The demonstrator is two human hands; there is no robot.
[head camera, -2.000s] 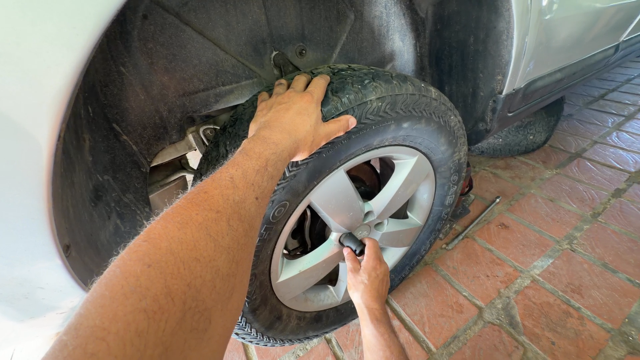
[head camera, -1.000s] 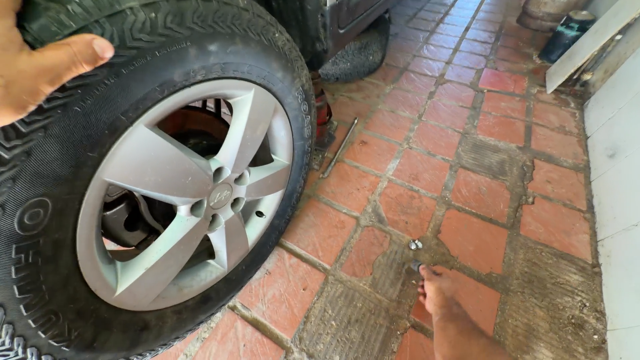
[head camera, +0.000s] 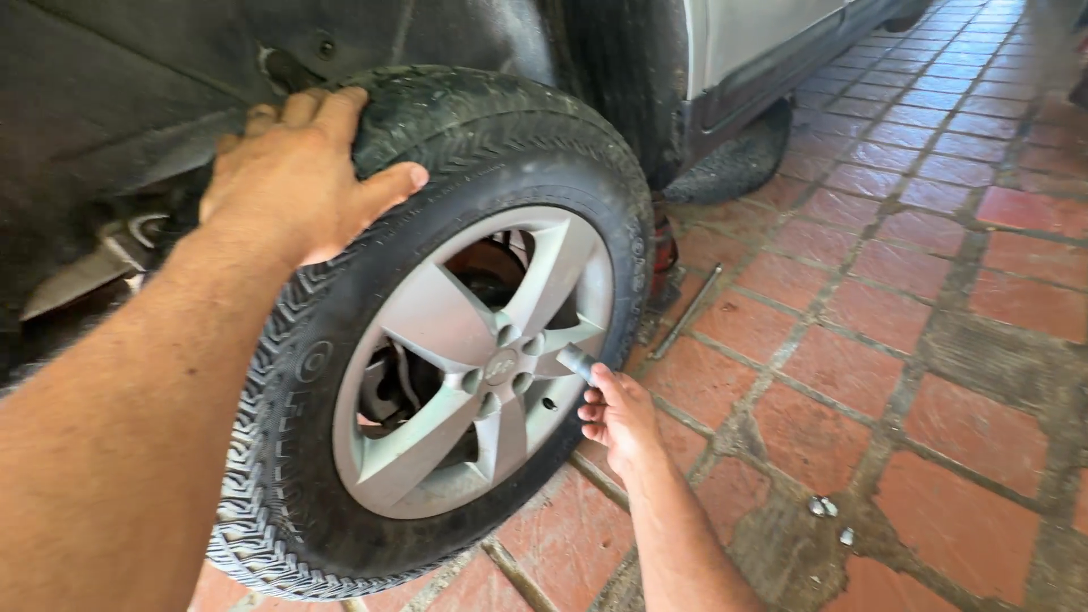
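My left hand (head camera: 293,174) rests spread on the tread at the top left of the car wheel's tire (head camera: 476,127). The silver alloy rim (head camera: 425,319) has five spokes and recessed lug holes around its center cap (head camera: 501,366). Between its thumb and fingers my right hand (head camera: 620,412) holds a cylindrical metal socket (head camera: 578,362), its far end in front of the rim, right of the center cap. Whether a nut sits inside the socket cannot be seen. Small shiny pieces, apparently lug nuts (head camera: 822,507), lie on the floor at the lower right.
A metal bar (head camera: 687,311) lies on the brick-tile floor (head camera: 816,433) right of the wheel. Behind the tire is a red jack (head camera: 665,255), partly hidden. The dark wheel-well liner (head camera: 170,85) surrounds the upper left, and another tire (head camera: 735,161) shows under the car.
My right hand has moved from low over the floor near the small shiny pieces back up to the wheel, with the socket in it. The view has swung back toward the wheel.
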